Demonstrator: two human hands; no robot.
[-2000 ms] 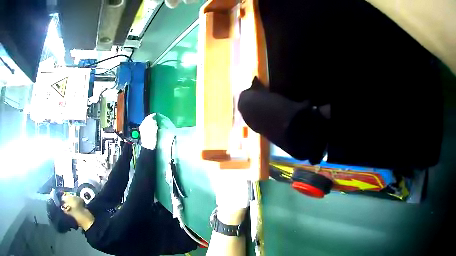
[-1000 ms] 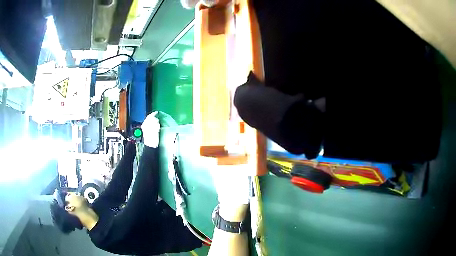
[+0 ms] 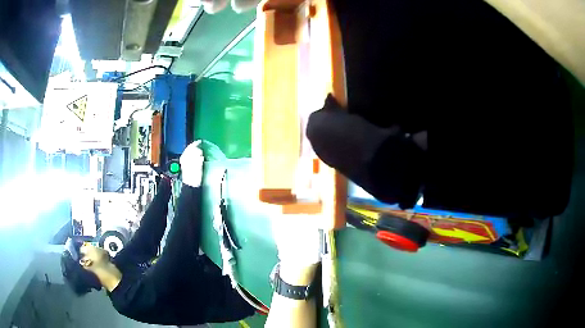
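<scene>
The orange-brown fixture (image 3: 279, 115) stands upright in the picture, with a pale, shiny strip in its slot that I cannot identify. The black cloth (image 3: 462, 109) lies along its right side, and a black padded lump (image 3: 353, 141) overlaps the slot edge. My left hand (image 3: 296, 240), in a white glove with a black wristband, is at the fixture's lower end. It is overexposed, so its fingers and grip cannot be made out. Pale fingertips at the top edge, left of the fixture's upper end, seem to be my right hand (image 3: 229, 5); the rest is cut off.
A red emergency stop (image 3: 401, 238) sits on the red-yellow panel (image 3: 458, 228) below the cloth. A yellowish cable bundle (image 3: 331, 275) runs beside my left wrist. At left, a worker in black (image 3: 183, 282) has a gloved hand by a green button (image 3: 174, 166) and blue station (image 3: 178, 118).
The view shifts slightly left and back. The fingertips at the top edge have moved a little. My left hand stays at the fixture's lower end.
</scene>
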